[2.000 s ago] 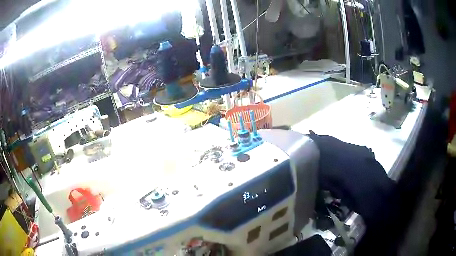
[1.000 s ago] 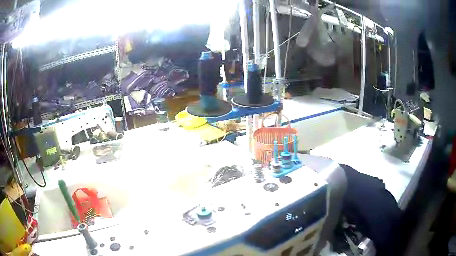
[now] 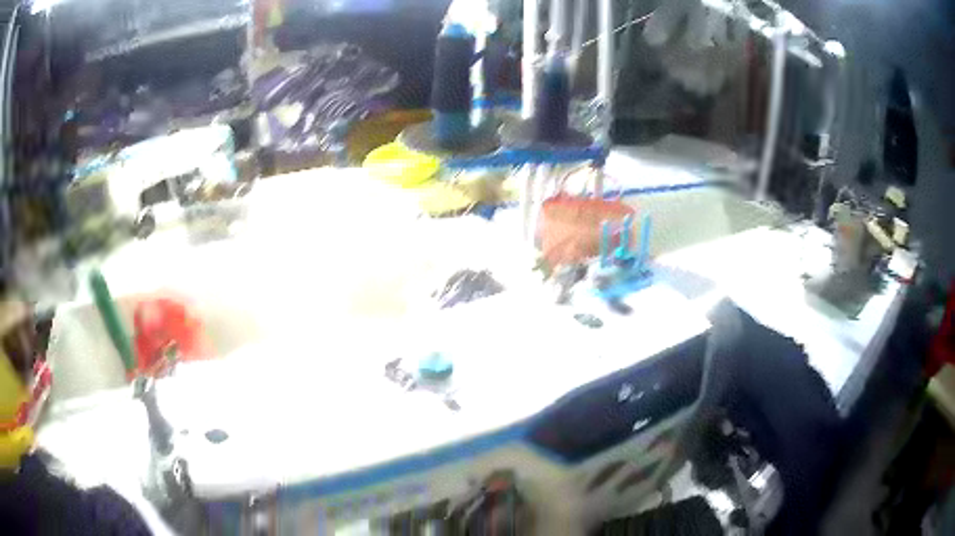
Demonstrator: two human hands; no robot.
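Observation:
Neither of my hands can be made out; the picture is blurred. The white sewing machine head (image 3: 346, 408) lies across the lower middle, with a blue stripe and a dark control panel (image 3: 628, 403) at its right end. Dark cloth (image 3: 785, 387) hangs beside that end. Another dark shape (image 3: 68, 503) shows at the bottom left corner; I cannot tell whether it is cloth or a sleeve. The needle area is hidden below the head. A green handle (image 3: 109, 314) stands at the head's left end.
Behind the head are a red bag (image 3: 165, 333) in the white trough, an orange basket (image 3: 581, 225), blue bobbin pegs (image 3: 625, 257) and dark thread cones (image 3: 452, 89) on a blue-armed stand. Yellow items (image 3: 402, 164) lie beyond. Another machine (image 3: 853, 246) stands at the right.
The view has shifted, so the machine head sits higher and more of its front shows than one second ago. A dark shape has appeared at the bottom left.

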